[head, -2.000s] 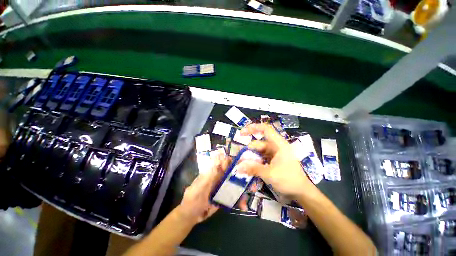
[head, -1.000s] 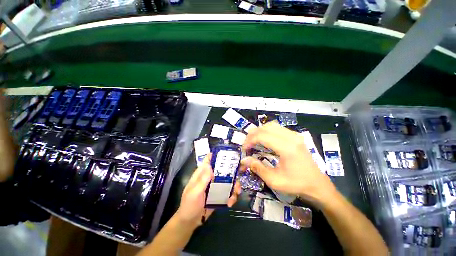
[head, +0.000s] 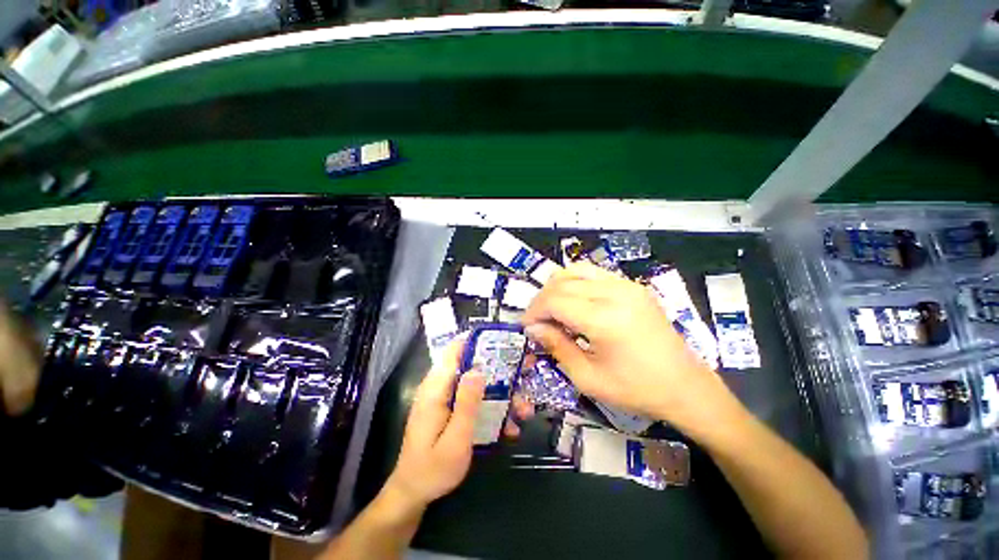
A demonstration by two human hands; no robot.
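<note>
My left hand [head: 440,432] holds a part-built phone [head: 495,372] at the middle of the bench, keypad end away from me and pale screen end towards me, my thumb lying on it. A blue rim runs around its top and side. My right hand [head: 603,339] is at the phone's upper right corner, thumb and fingertips pinched together there; whether they hold a small part is too small to tell. Boards with pale screens [head: 734,319] lie piled around and under my hands, partly hidden.
A black tray [head: 208,405] on the left holds a row of blue housings [head: 170,246]. A clear tray [head: 805,328] on the right holds small board assemblies [head: 926,403]. Behind the bench, a green belt [head: 493,120] carries a phone unit [head: 362,156]. A white post rises at the right. Another person's arm shows at far left.
The phone in my left hand has turned from a slant to nearly upright, and my left thumb now lies on it. My right hand has moved to its upper corner. The belt unit has moved left.
</note>
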